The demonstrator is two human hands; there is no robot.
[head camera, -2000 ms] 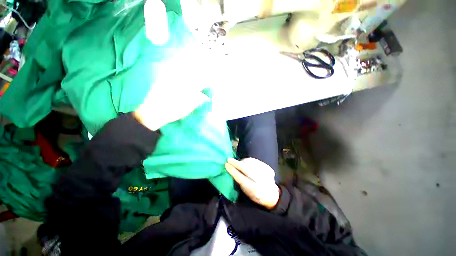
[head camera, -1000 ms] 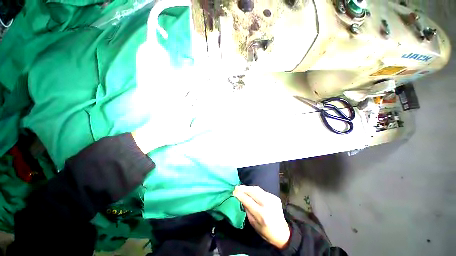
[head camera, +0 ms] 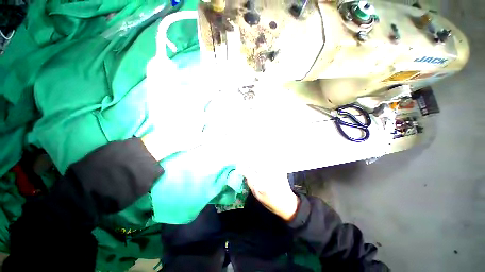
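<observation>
A bright green garment panel (head camera: 69, 117) lies over the left of the white table and hangs over its front edge towards the lap. My left hand (head camera: 165, 141) lies on the cloth near the needle area; its fingers are lost in white glare. My right hand (head camera: 268, 191) is at the table's front edge, at the right border of the hanging cloth. Its fingertips are washed out, so its hold on the cloth cannot be told. The sewing machine head (head camera: 282, 42) stands above; presser foot and needle are hidden by glare.
Black-handled scissors (head camera: 352, 122) lie right of the needle area. Small metallic parts (head camera: 407, 126) and a dark box (head camera: 427, 101) are at the table's right end. A white curved lamp arm (head camera: 162, 40) stands left of the head. Darker green pieces (head camera: 125, 249) lie below left.
My right hand has moved up to the table edge with the cloth's right border. My left hand stays on the cloth. The view has tilted upward, showing more of the machine head.
</observation>
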